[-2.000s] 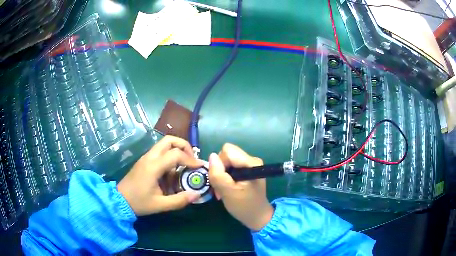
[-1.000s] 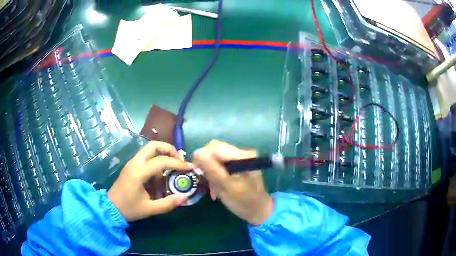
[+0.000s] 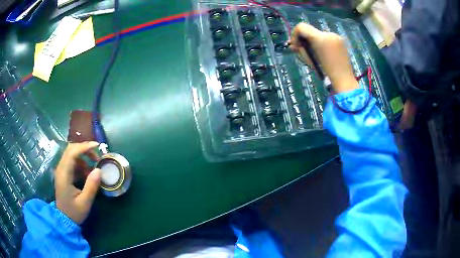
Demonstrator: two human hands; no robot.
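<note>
The silver round test fixture stands on the green mat at the lower left, with a brass-coloured ring and white centre and no driver on it. My left hand grips its left side. The blue signal cable joins it at the top. My right hand is over the loaded blister tray, holding the black test probe pen. Its fingertips are beside a dark driver in the third row of pockets; whether they touch it is unclear. Other dark drivers sit in the left rows.
The second blister tray is at the left edge. A brown pad lies beside the cable. Yellow and white paper slips lie at the far left. Another person in dark clothing stands at the right, a hand near the bench edge.
The view has shifted right. The driver is gone from the fixture. My right hand has moved from the fixture to the loaded tray, still with the pen. My left hand stays on the fixture.
</note>
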